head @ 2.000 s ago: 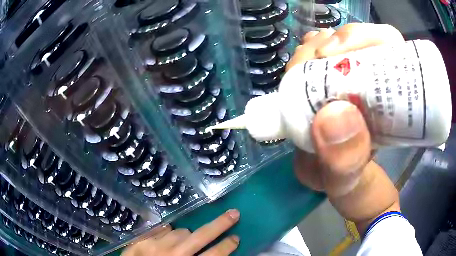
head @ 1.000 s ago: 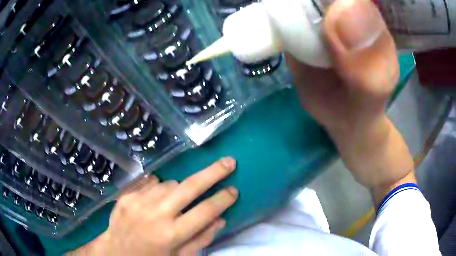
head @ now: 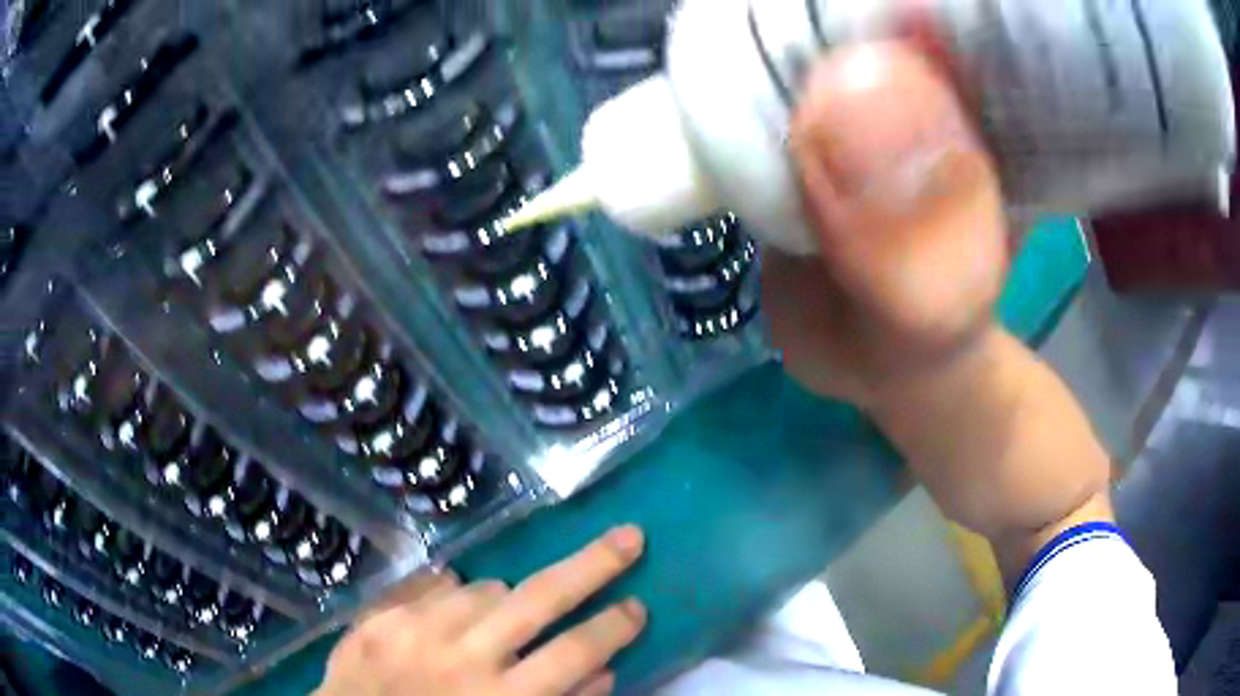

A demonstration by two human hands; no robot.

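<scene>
My right hand [head: 904, 204] is shut on a white glue bottle [head: 1054, 102], held tilted with its pale yellowish nozzle [head: 555, 204] pointing left. The nozzle tip is over a row of black round parts [head: 524, 288]; whether it touches one, I cannot tell. The parts stand in several overlapping rows in a clear tray [head: 320, 204]. My left hand [head: 483, 628] is at the tray's near edge, two fingers apart over the green mat, its other fingers partly hidden. The bottle's far end is slightly blurred.
The green mat [head: 721, 483] lies under and beside the tray. Strong glare sits on the tray's near edge. Grey floor with a yellow line [head: 972, 598] shows below the bench. A dark red object [head: 1167, 249] is at the right. White coat cloth is at the bottom.
Since two seconds ago, the bottle has moved up and left in view and its nozzle points higher along the row. Against one second ago, the tray and left hand sit lower in view.
</scene>
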